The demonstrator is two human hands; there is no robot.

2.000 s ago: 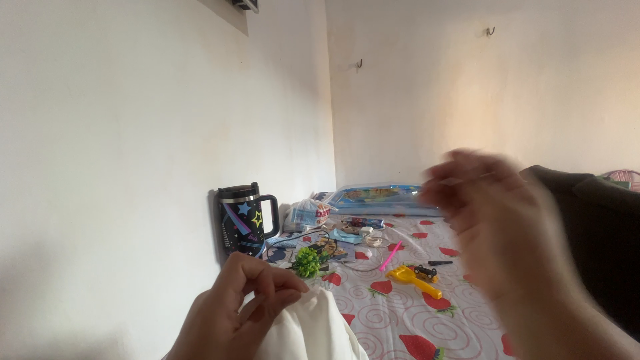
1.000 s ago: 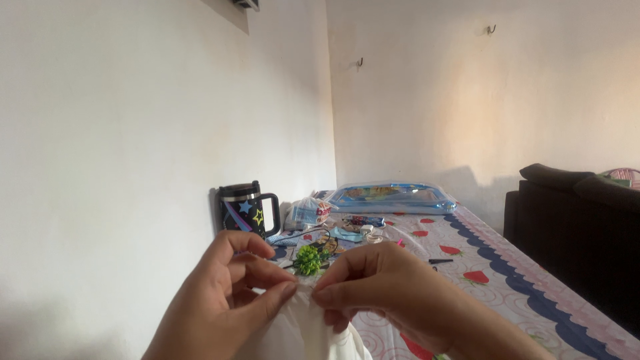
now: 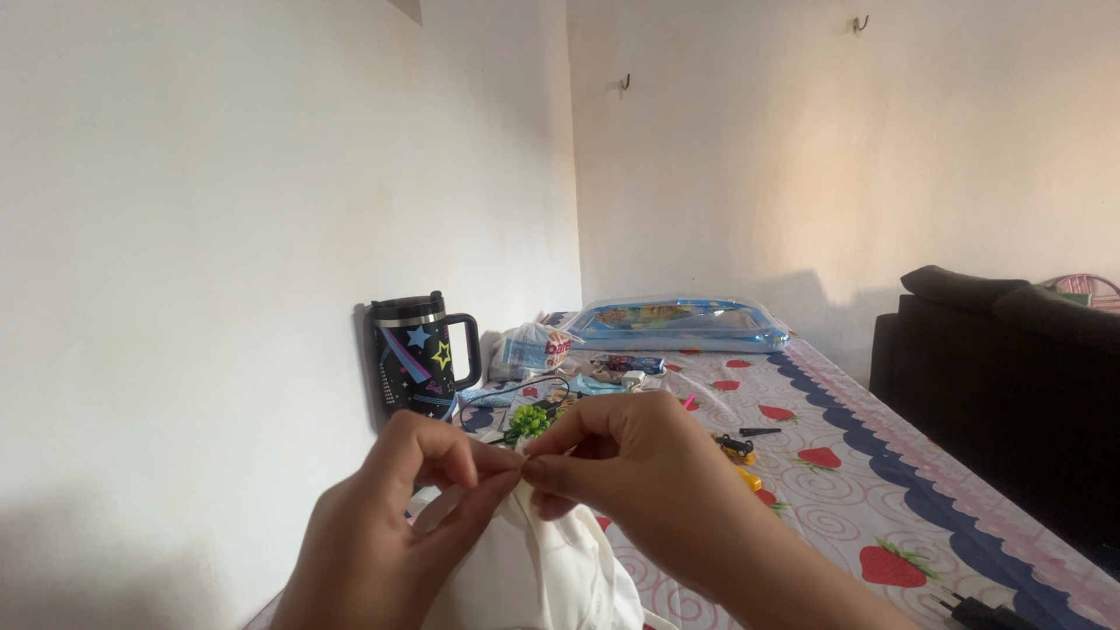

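White fabric [image 3: 577,569] hangs below my two hands, which meet at its upper edge near the middle of the view. My left hand [image 3: 394,516] pinches the edge between thumb and forefinger. From the other side, my right hand [image 3: 630,472] pinches the same spot, its fingertips touching those of the left. Whether a needle or thread is between the fingertips cannot be told. Just behind the fingertips is a small green artificial plant [image 3: 528,423], its lower part hidden by the hands and cloth.
A black star-patterned tumbler [image 3: 411,359] stands by the left wall. A strawberry-print tablecloth [image 3: 822,507] bears a plastic bag [image 3: 529,350], a clear-wrapped blue package [image 3: 682,325], a black cable, a yellow toy [image 3: 748,478] and a black plug [image 3: 976,611]. A dark sofa [image 3: 989,394] stands at right.
My right hand, raised and blurred to the right two seconds ago, has come down to the cloth beside my left hand. Both have stayed together there since the one-second-old frame.
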